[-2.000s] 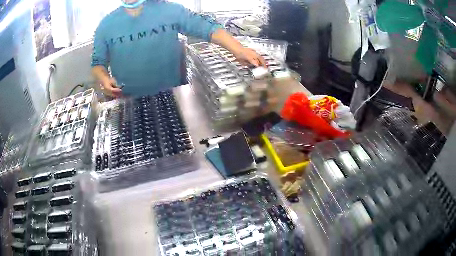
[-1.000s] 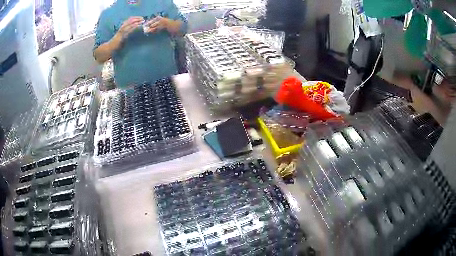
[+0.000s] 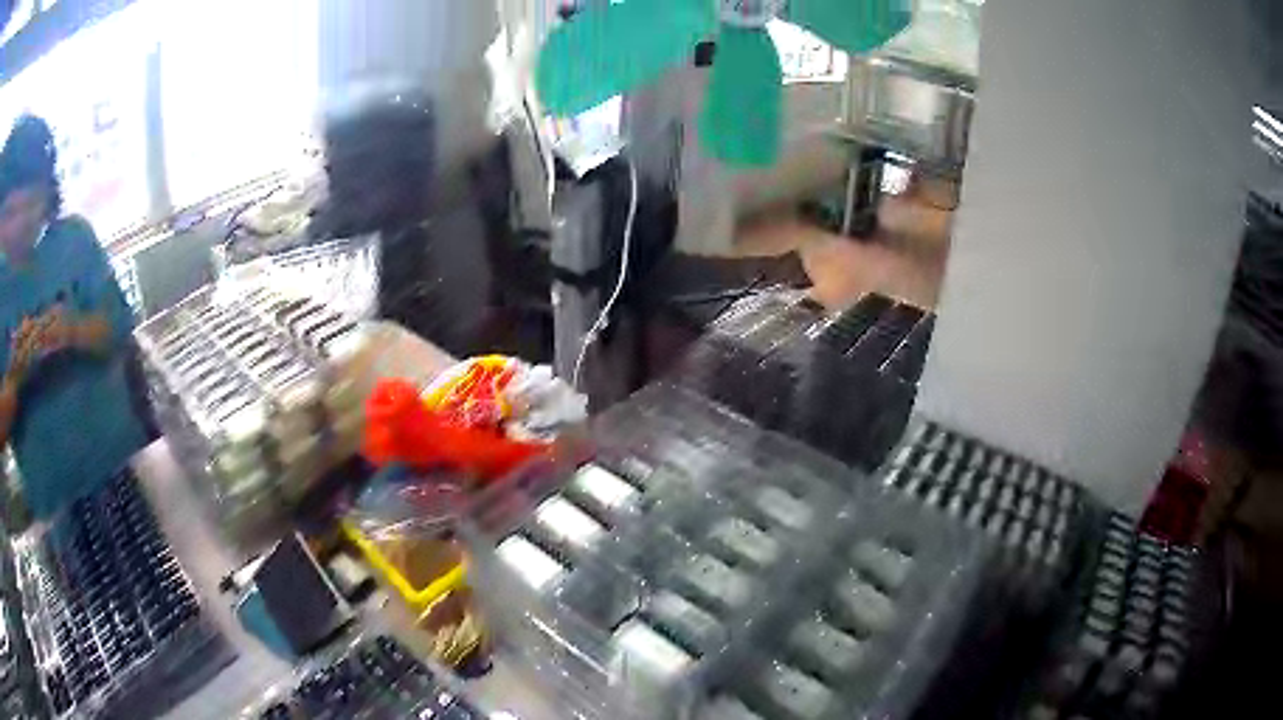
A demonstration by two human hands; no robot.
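Observation:
Neither of my hands is in the picture. A clear large-pocket blister tray (image 3: 675, 450) lies nearest in front of me. White housings (image 3: 573, 522) sit in its left pockets, and paler, blurred pieces show in the other pockets. A dense-pocket tray of small black parts (image 3: 373, 682) is cut off by the bottom edge at the left. A yellow bin (image 3: 422, 577) with brownish contents stands left of the large tray, with small tan pieces (image 3: 453, 633) beside it.
A red-orange bag (image 3: 436, 433) and dark pad (image 3: 298, 598) lie left. A tray stack (image 3: 253, 380) stands behind. A co-worker (image 3: 56, 352) is at far left. A pillar (image 3: 1083, 239), fan (image 3: 739, 92) and more filled trays (image 3: 985, 492) stand beyond.
The view has swung to the right. The large-pocket tray now sits near the middle, the left trays have left the picture, and the pillar and more trays show at the right.

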